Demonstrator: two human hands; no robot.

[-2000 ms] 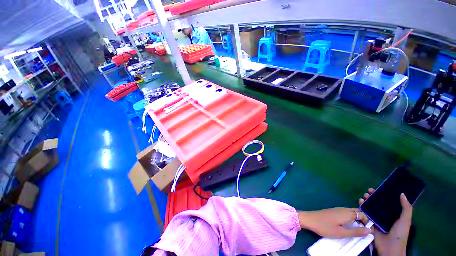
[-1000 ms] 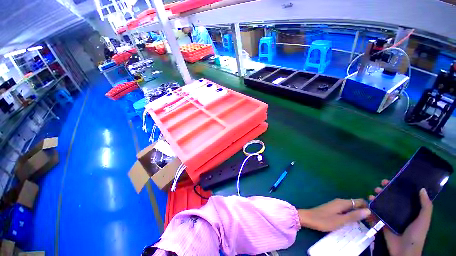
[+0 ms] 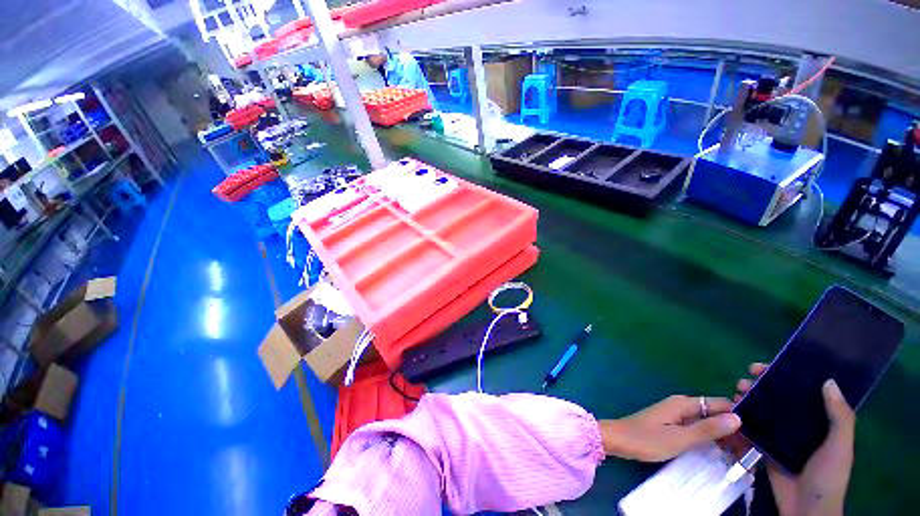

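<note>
A smartphone (image 3: 822, 378) with a black screen is tilted in my right hand (image 3: 822, 459), thumb on its front edge and fingertips behind the far edge. A short lead with a white plug (image 3: 744, 465) meets the phone's lower end. A white rounded unit (image 3: 678, 486), probably a power bank, lies on the bench below, cut off by the bottom edge. My left hand (image 3: 671, 428), with a ring and pink sleeve, is above the unit; its thumb and fingertips are at the phone's lower left corner. Whether they grip anything is unclear.
Red blister trays (image 3: 414, 252) are stacked at left. Beside them are a black power strip (image 3: 469, 345), a yellowish ring (image 3: 510, 297), a white cable (image 3: 485, 355) and a pen (image 3: 567, 356). Behind are a black compartment tray (image 3: 590, 169) and a blue-white machine (image 3: 752, 181).
The phone has moved up and right since the first frame, then stands more upright than a second ago. My left hand has drawn back from the plug, exposing it and more of the white unit.
</note>
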